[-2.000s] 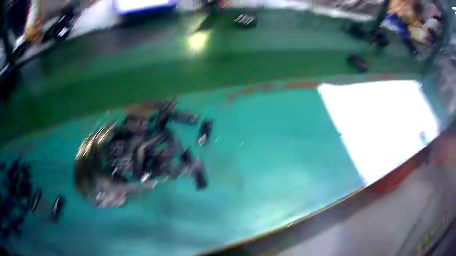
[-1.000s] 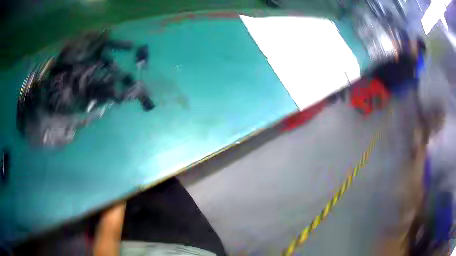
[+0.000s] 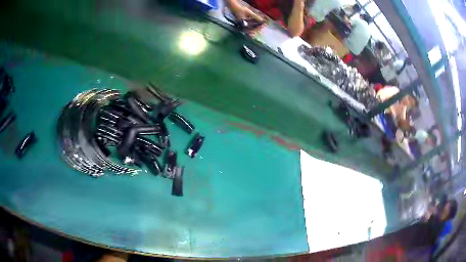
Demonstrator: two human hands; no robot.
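A nested C-shaped stack of shiny headband springs (image 3: 76,140) lies at the left of the teal bench (image 3: 240,192). Black glossy headband end sleeves (image 3: 135,130) are heaped inside and over the stack's right side. Several loose ones lie to the right of the heap. One more short black piece (image 3: 25,144) lies left of the springs. A pile of dark parts (image 3: 5,89) is cut off at the left edge. Neither of my hands can be made out. A small blurred skin-toned sliver shows at the bottom edge; I cannot tell what it is.
A white sheet (image 3: 342,204) lies at the bench's right. Beyond the bench, the dark green belt (image 3: 286,102) carries a black part (image 3: 249,53) and dark pieces further right. Opposite, a person's hand (image 3: 247,16) holds a dark item; other people sit along the line.
The view has swung down to the right, then back left and up, and is now tilted and sharper. The springs, sleeves and sheet look unmoved on the bench.
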